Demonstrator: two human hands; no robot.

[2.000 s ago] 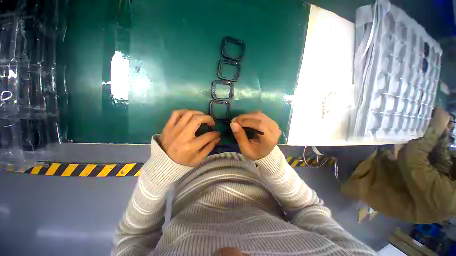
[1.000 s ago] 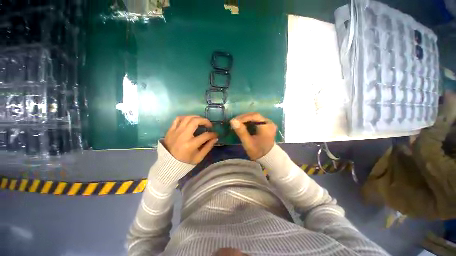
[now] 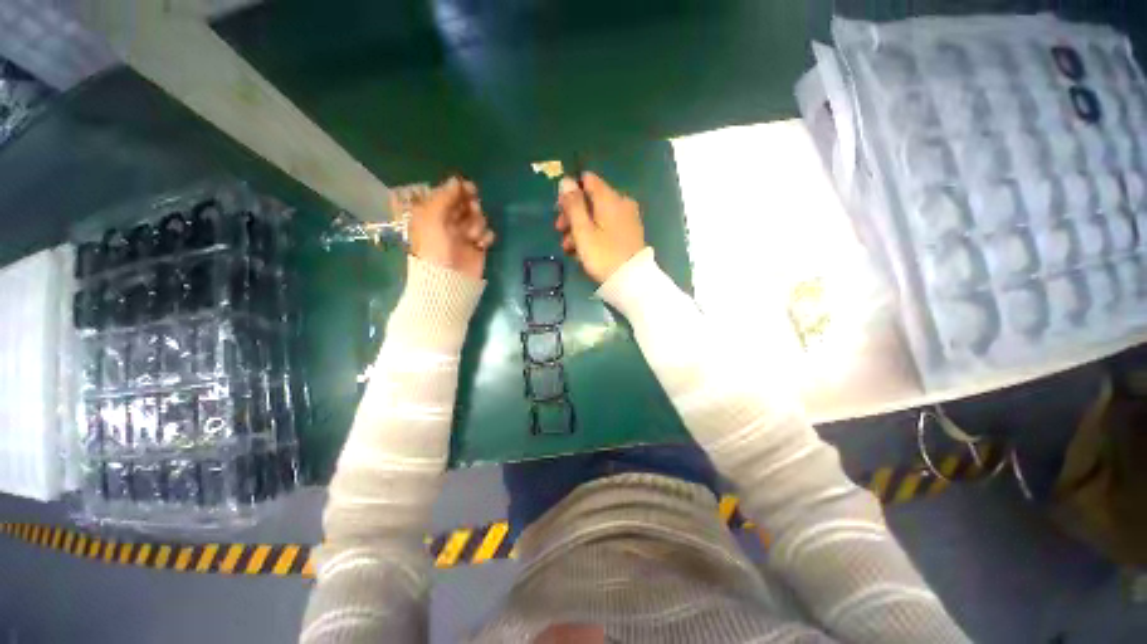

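Several black square frames (image 3: 545,346) lie in a column on the green mat (image 3: 629,390), nearest the wearer in the middle. My left hand (image 3: 449,224) is forward of the column at the left, by the base of the pale post, fingers curled; it is blurred and I cannot tell whether it holds anything. My right hand (image 3: 601,227) is forward and right of the column. It holds a thin dark stick (image 3: 580,177), perhaps tweezers. Yellowish-tan tape scraps (image 3: 548,167) are stuck to the mat just left of the stick's tip.
A clear blister tray stack (image 3: 189,365) with black frames is at left, beside white foam (image 3: 35,371). A pale post (image 3: 252,101) slants across the upper left. At right, a white sheet (image 3: 755,239) bears small brass parts (image 3: 809,312); a white blister tray (image 3: 1006,201) holds two dark frames.
Both hands have moved forward, away from the frame nearest the wearer, which now lies uncovered. The view has shifted, showing the post and more of the left tray.
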